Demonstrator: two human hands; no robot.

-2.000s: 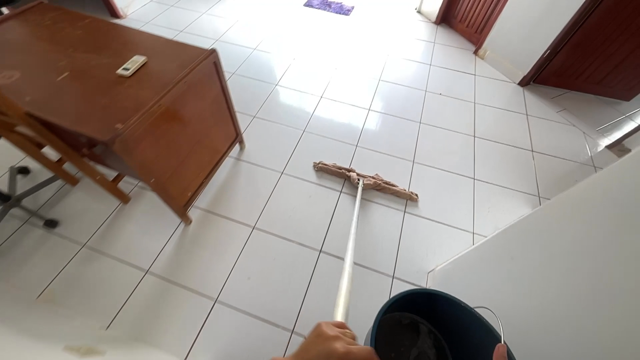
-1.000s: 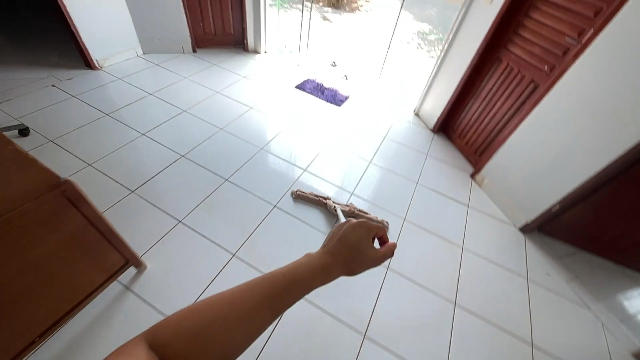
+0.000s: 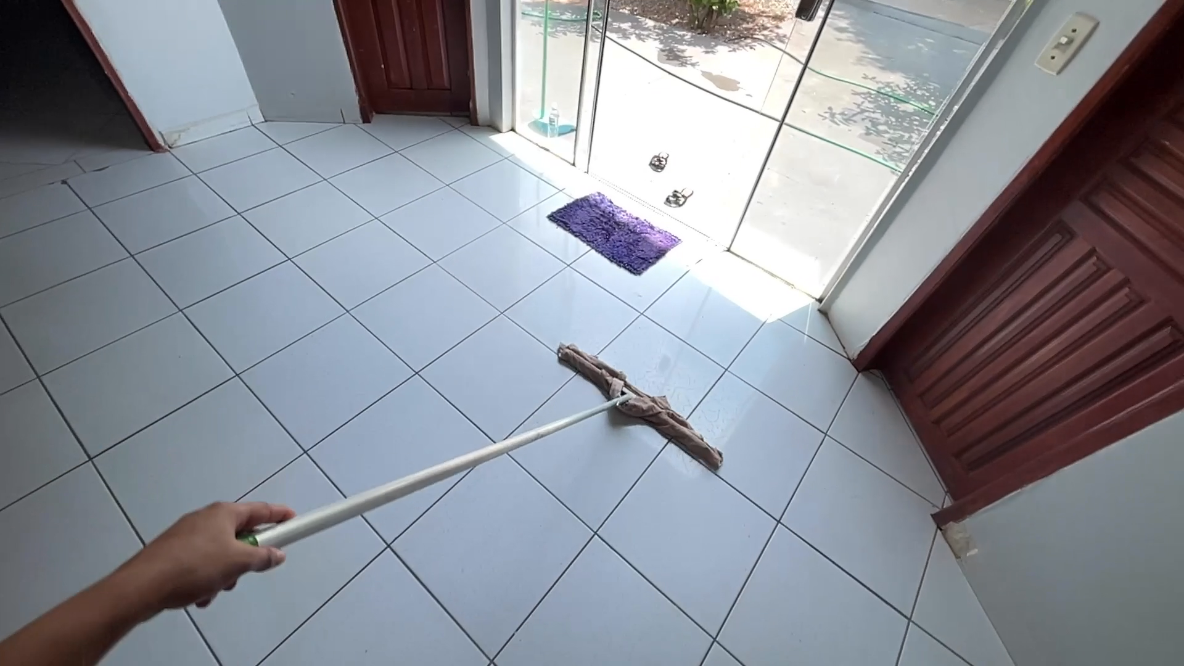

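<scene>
My left hand [image 3: 217, 555] grips the green-capped end of a long pale pole [image 3: 435, 476] at the lower left. The pole slants up to a floor squeegee head wrapped in a twisted brown cloth [image 3: 666, 421], which lies on the white floor tiles. Beside the cloth, the tiles show a faint wet-looking patch [image 3: 680, 370]. A shaggy purple mat [image 3: 615, 233] lies beyond it, before the glass door. My right hand is not in view.
A glass door [image 3: 684, 120] stands at the back, with sandals [image 3: 678, 198] outside it. A dark red wooden door [image 3: 1064, 277] and a white wall [image 3: 1073, 536] bound the right side. Another red door [image 3: 407, 55] and a dark opening [image 3: 65, 83] are at the back left.
The view has swung toward the glass door; the desk and bucket have left it. My left hand is now farther left, with the pole slanting to the right. My right hand, earlier at the bucket handle, is gone.
</scene>
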